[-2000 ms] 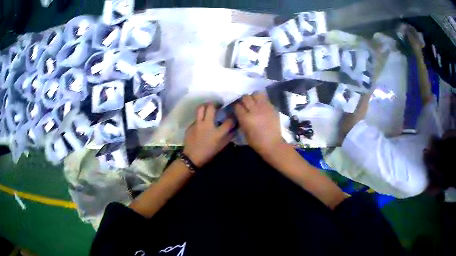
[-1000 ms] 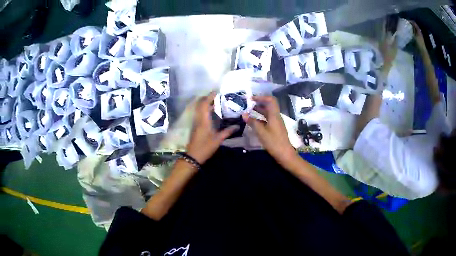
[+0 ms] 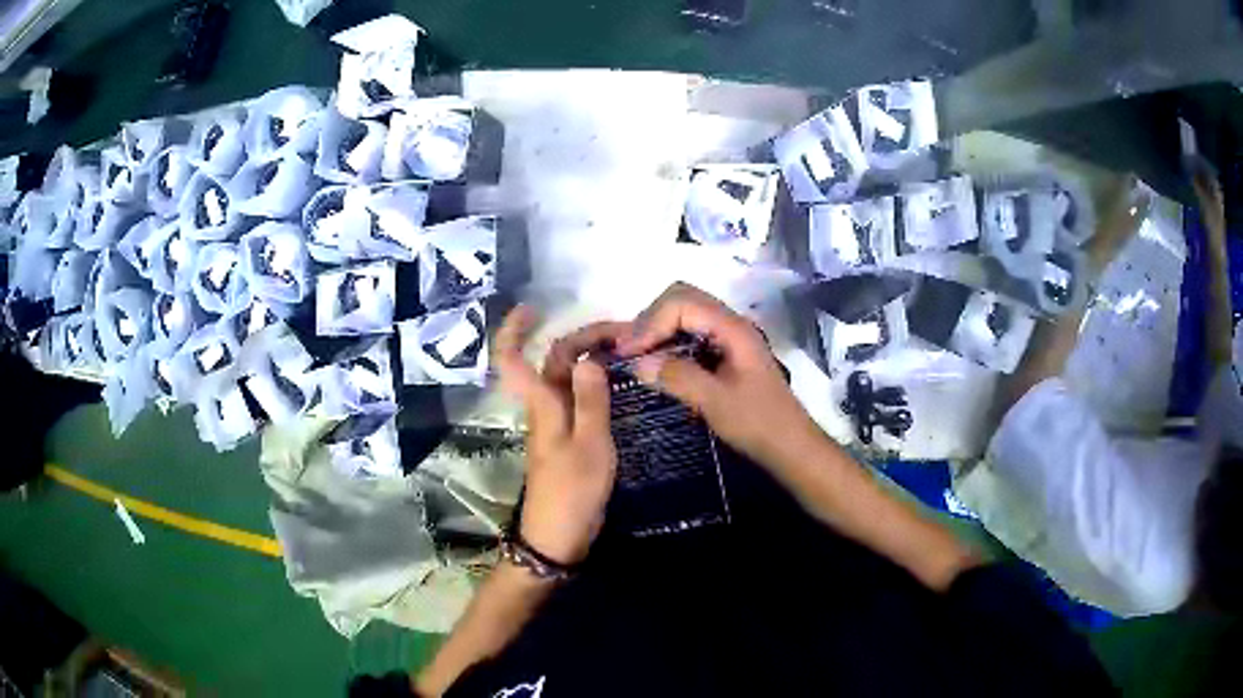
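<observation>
A black retail box [image 3: 665,457] with fine pale print on its face is between my hands at the bench's near edge, against my dark shirt. My left hand [image 3: 566,423] grips it at its left side and upper edge. My right hand [image 3: 716,368] has its fingers bent over the box's upper edge. The box mouth and its contents are hidden by my fingers. A small tangle of black cables [image 3: 877,406] lies on the bench right of my right hand.
Many open boxes with whitish pouches [image 3: 218,273] crowd the left of the bench [image 3: 579,177]. Several more boxes [image 3: 852,235] stand at the right. A coworker's white sleeve [image 3: 1091,498] is at far right. A beige sack [image 3: 357,532] hangs at the near edge.
The box in my hands has tipped from mouth-up to showing its printed face, and is closer to my body. My fingers have moved onto its upper edge. The view has shifted slightly.
</observation>
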